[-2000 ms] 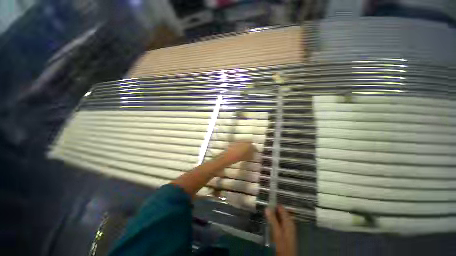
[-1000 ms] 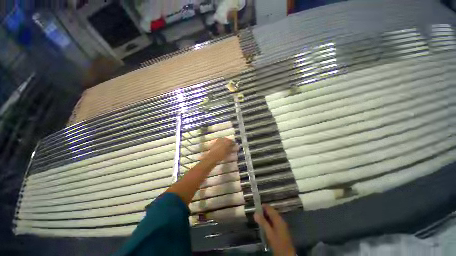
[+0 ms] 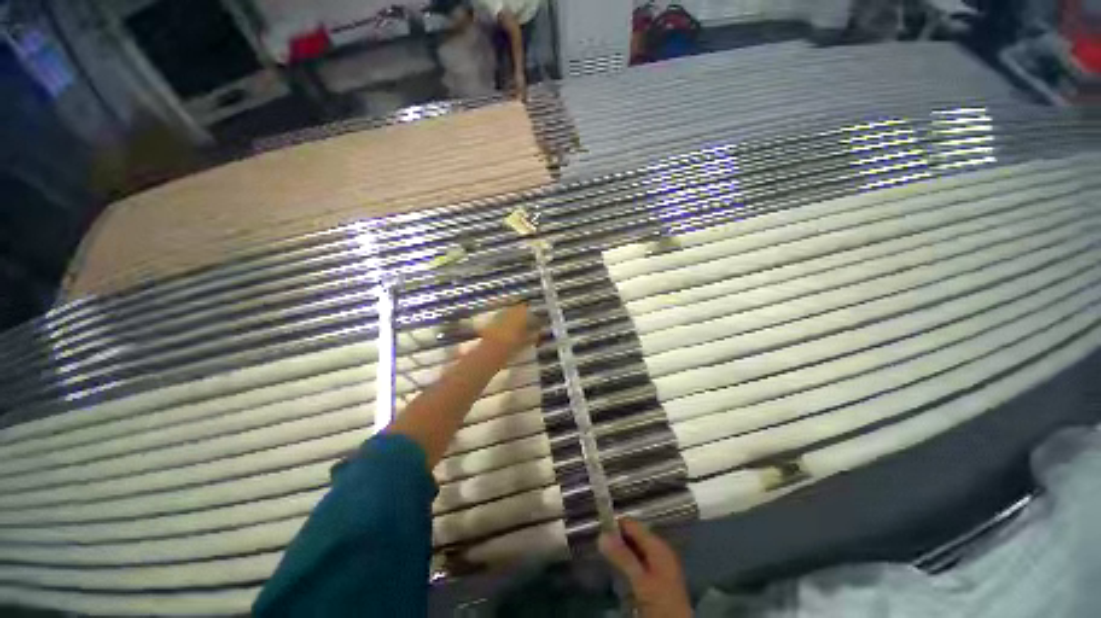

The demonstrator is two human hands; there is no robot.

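Observation:
A silver ladder frame (image 3: 577, 404) lies across the parallel bars of the pleat-setting rack (image 3: 628, 417). Its bright left rail stands over the cream curtain (image 3: 229, 441), which shows as pale ridges between the bars. My left hand (image 3: 510, 326), in a teal sleeve, reaches between the two rails, close to the right rail; its fingers are blurred and I cannot tell if they hold anything. My right hand (image 3: 646, 565) grips the near end of the right rail. A second stretch of cream curtain (image 3: 845, 326) lies to the right, past a strip of bare dark bars.
A beige-pink curtain (image 3: 326, 181) and a grey curtain (image 3: 773, 103) lie on the rack's far side. Small tan clips or ties (image 3: 522, 222) sit on the bars. A person's arm (image 3: 517, 54) shows beyond the rack. Pale fabric (image 3: 966, 579) is heaped at the lower right.
The view has turned, so the rack and frame appear further left. My left hand has moved up towards the far end of the frame. My right hand stays at the rail's near end.

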